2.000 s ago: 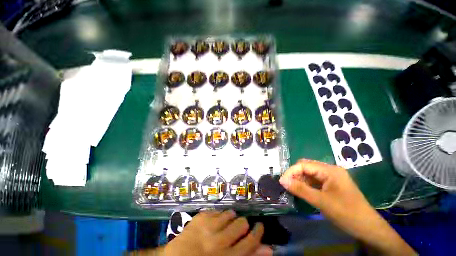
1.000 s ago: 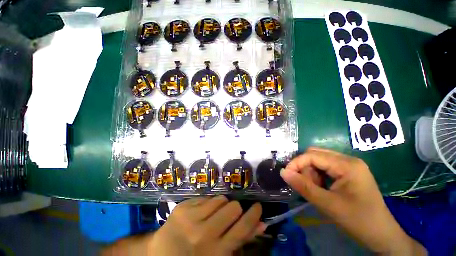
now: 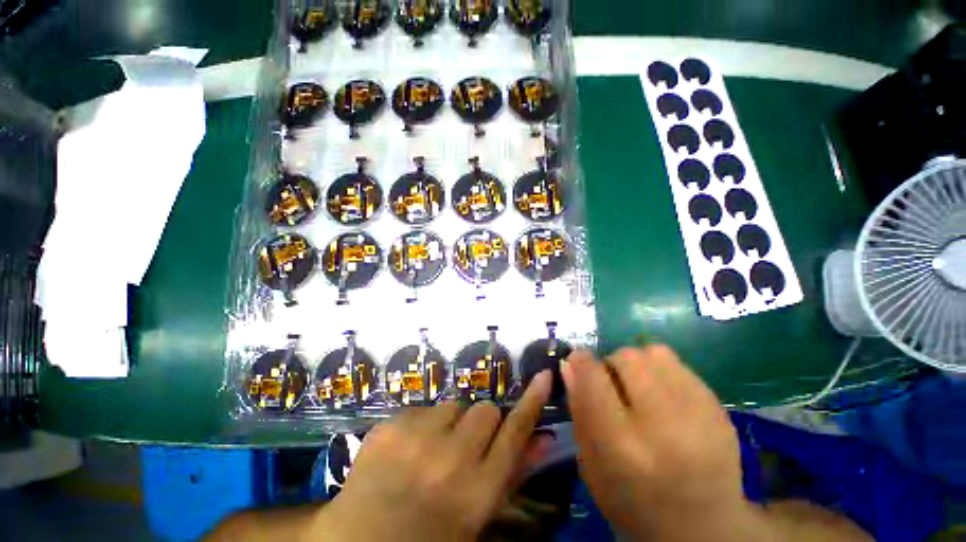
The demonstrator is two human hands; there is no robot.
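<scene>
A clear blister tray holds rows of round modules showing gold-orange and black circuitry. The front right disc is plain black, partly covered by fingers. My left hand reaches its index fingertip onto this disc; its other fingers are curled. A sticker sheet with black pads shows beside my left hand below the tray edge, mostly hidden under it. My right hand has its fingertips at the disc's right side. Whether the right fingers pinch anything is hidden.
A spare sticker sheet with two columns of black notched pads lies right of the tray. White backing papers are piled left. A small white fan stands at the right. A pale rail runs behind the tray.
My left index finger has moved up onto the black disc, and my right hand has moved in close beside it. The pale strip seen between the hands is no longer clearly visible.
</scene>
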